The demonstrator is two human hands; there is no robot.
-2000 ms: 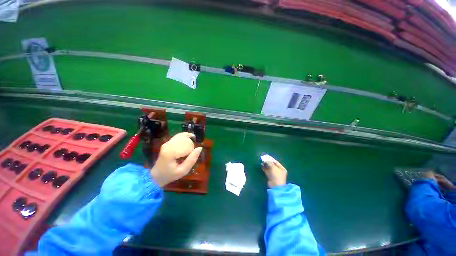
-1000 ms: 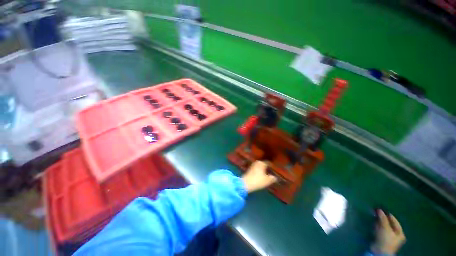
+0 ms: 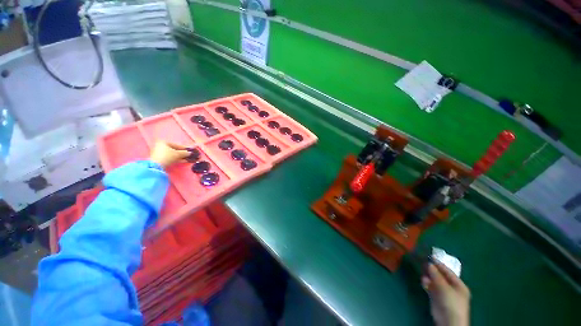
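My left hand [image 3: 169,155] has its fingertips on a round dark part [image 3: 193,154] in a compartment of the salmon-pink parts tray [image 3: 121,149]; two more discs lie below it. My right hand [image 3: 447,290] is at the lower right, fingertips together on a small dark part, blurred and mostly hidden, beside the white crumpled cloth or tissue [image 3: 447,261]. The reddish-brown fixture [image 3: 363,232] stands between my hands. Its left clamp's red grip [image 3: 362,177] points down toward me. Its right clamp's red grip [image 3: 494,154] stands up at a slant.
Redder stacked trays [image 3: 197,270] lie under the parts tray, below the bench edge. A white machine [image 3: 57,95] and a white stack [image 3: 137,25] are at the left. The green partition [image 3: 357,76] with clipped papers [image 3: 423,85] runs behind the dark-green bench [image 3: 274,210].
My left hand has moved from the fixture to the tray, where a third disc now shows in the front group. The view has shifted. My right hand is now nearer the fixture, by the white piece.
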